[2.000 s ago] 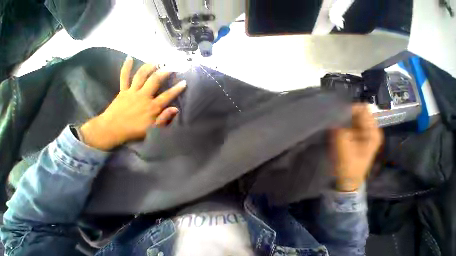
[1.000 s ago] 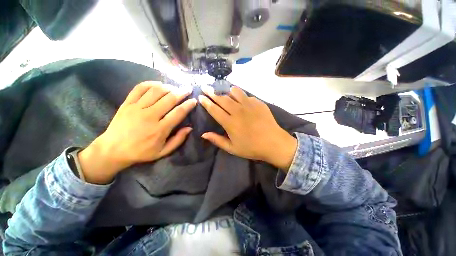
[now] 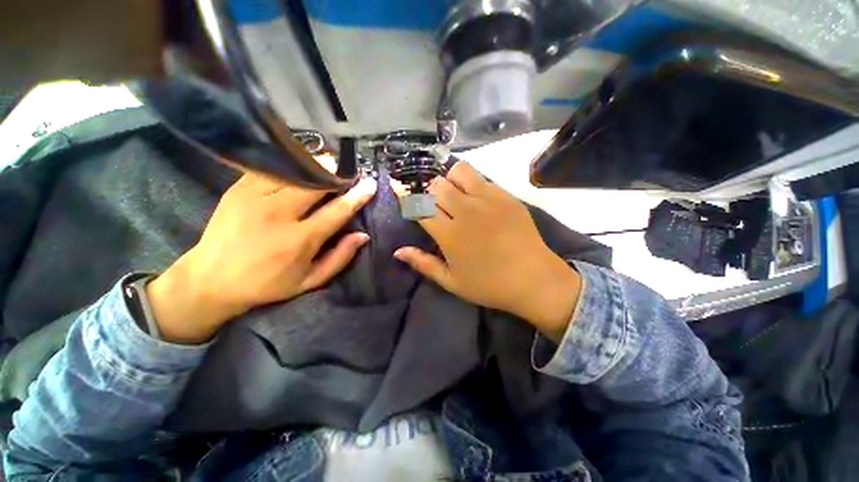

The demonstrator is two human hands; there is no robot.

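Observation:
A large dark grey garment (image 3: 311,348) lies under the sewing machine's needle area and over the wearer's lap, with folds in front. A narrow bluish-purple strip (image 3: 381,221) of it shows between the hands. My left hand (image 3: 259,249) lies flat on the cloth left of the strip, fingers spread, its upper fingertips partly hidden by the machine. My right hand (image 3: 494,245) rests on the cloth at the right, thumb apart, its fingertips partly hidden behind a small knob (image 3: 417,204) by the needle. Neither hand visibly pinches the cloth.
The white machine head (image 3: 367,71) with a blue stripe fills the top. A glossy black panel (image 3: 678,122) is at the upper right. A black label bundle (image 3: 688,237) lies beside a small tray (image 3: 793,235) and blue tape (image 3: 829,259). Dark garments (image 3: 801,367) hang at the right.
The right hand has come from the far right cloth edge to beside the needle. The view has moved closer to the machine, whose head now looks larger. Both hands have stayed nearly in place since one second ago.

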